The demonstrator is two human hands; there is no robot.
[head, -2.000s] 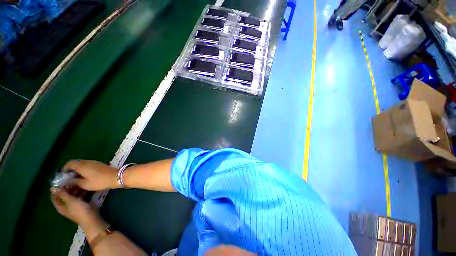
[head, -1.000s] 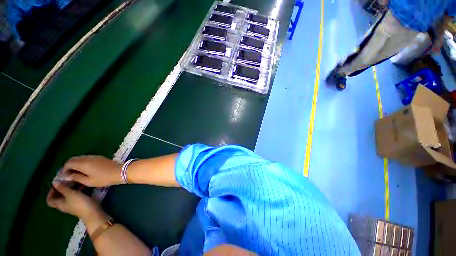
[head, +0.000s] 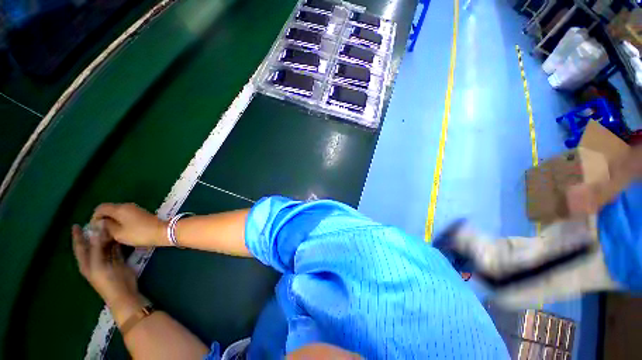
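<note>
My right hand (head: 134,225), with a pale bracelet at the wrist, and my left hand (head: 98,259), with a gold-coloured watch band, meet over the green belt at the lower left. A small whitish, shiny item (head: 91,230), perhaps clear film, is pinched between their fingertips. My left hand is blurred, fingers pointing up, and both hands partly hide the item. A clear blister tray (head: 320,105) with two rows of dark flat units (head: 293,82) lies on the dark green bench top at the upper middle, away from both hands.
A pale edge strip (head: 211,144) divides belt and bench. Right of the bench, a blurred person (head: 542,264) passes on the blue floor. A carton (head: 552,186), blue stool (head: 588,119) and filled trays (head: 545,334) stand farther right.
Both hands have risen slightly, and my left hand has turned so its fingers point up beside the item. One walking person has left the upper right; a person now shows at the lower right.
</note>
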